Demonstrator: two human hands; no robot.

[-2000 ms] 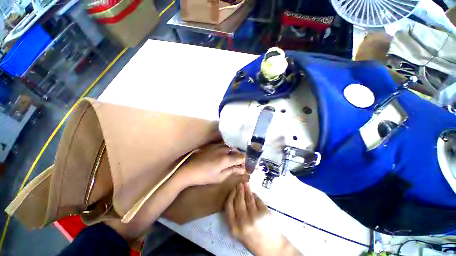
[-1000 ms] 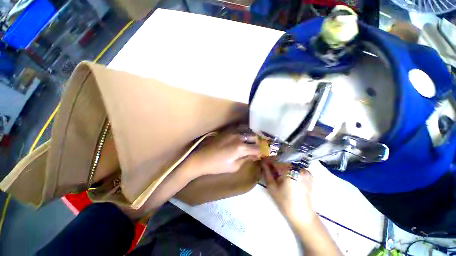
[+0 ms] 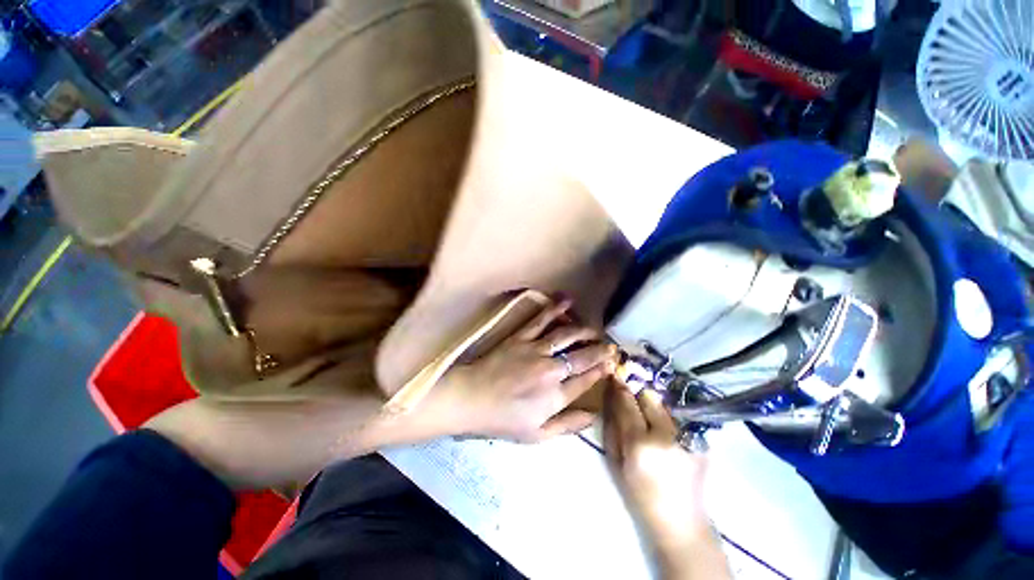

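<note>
A tan-brown bag body (image 3: 533,193) stands open over the left part of the white table, its mouth towards me. A gold zipper (image 3: 340,170) with a pull shows inside. My left hand (image 3: 527,380), with a ring, reaches past the bag's edge and presses its corner by the presser foot. My right hand (image 3: 646,436) has its fingertips on the same corner, close to my left fingertips. The presser foot area (image 3: 652,380) of the sewing machine (image 3: 794,329) is partly hidden by my fingers. The needle cannot be made out.
The machine head is wrapped in blue cloth. The white table (image 3: 669,142) extends behind the bag. A red crate (image 3: 142,368) is at lower left by my sleeve. A dark line lies on the table near my right wrist. A white fan (image 3: 986,79) is at upper right.
The bag body has swung up and opened wider towards me, showing more of its inside. Both hands have stayed close together at the presser foot. The view has shifted.
</note>
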